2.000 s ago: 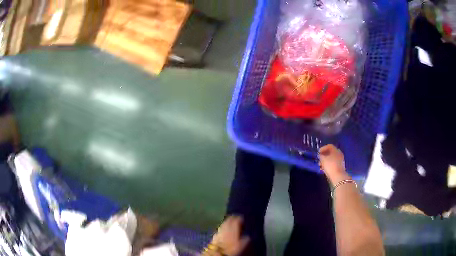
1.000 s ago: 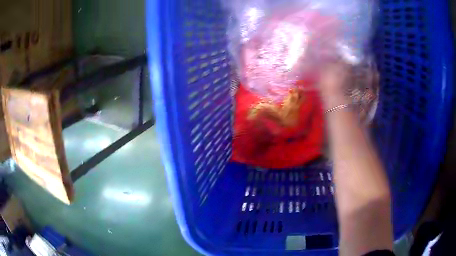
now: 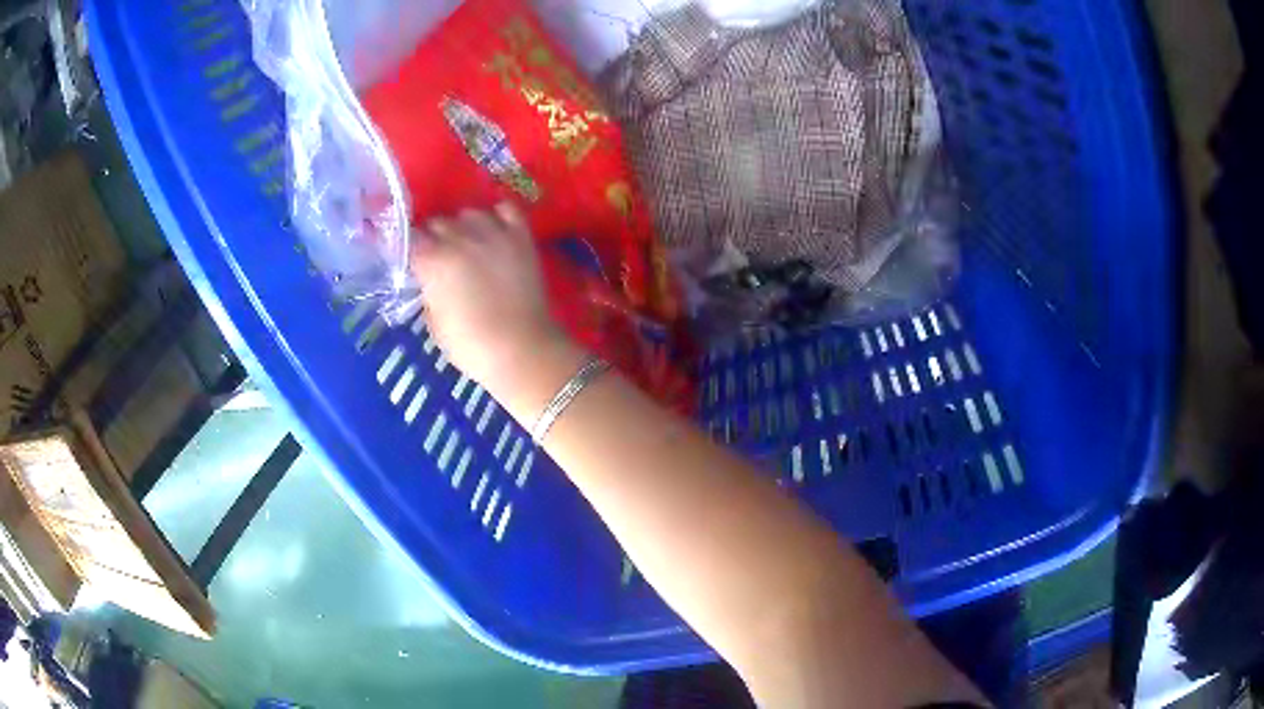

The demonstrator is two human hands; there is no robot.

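Observation:
A blue plastic crate [image 3: 458, 596] fills most of the view. A red bag [image 3: 582, 180] with gold print lies slanted in its upper left part. My right hand [image 3: 485, 284] reaches in from the lower right, its fingers closed at the red bag's lower left edge; the fingertips are blurred. A clear plastic bag [image 3: 326, 166] lies crumpled left of the red bag, against the hand. Brown checked cloth [image 3: 776, 146] in clear plastic lies to the right of the red bag. My left hand is not in view.
A wooden-topped stool or stand [image 3: 104, 519] with dark legs stands on the green floor [image 3: 326, 582] at the left. A brown cardboard box [image 3: 56, 263] is behind it. Dark cloth [image 3: 1227, 596] lies at the lower right.
The crate looks closer and tilted. The red bag has shifted left and turned, and the checked cloth beside it now shows. My right hand has moved left onto the red bag's edge.

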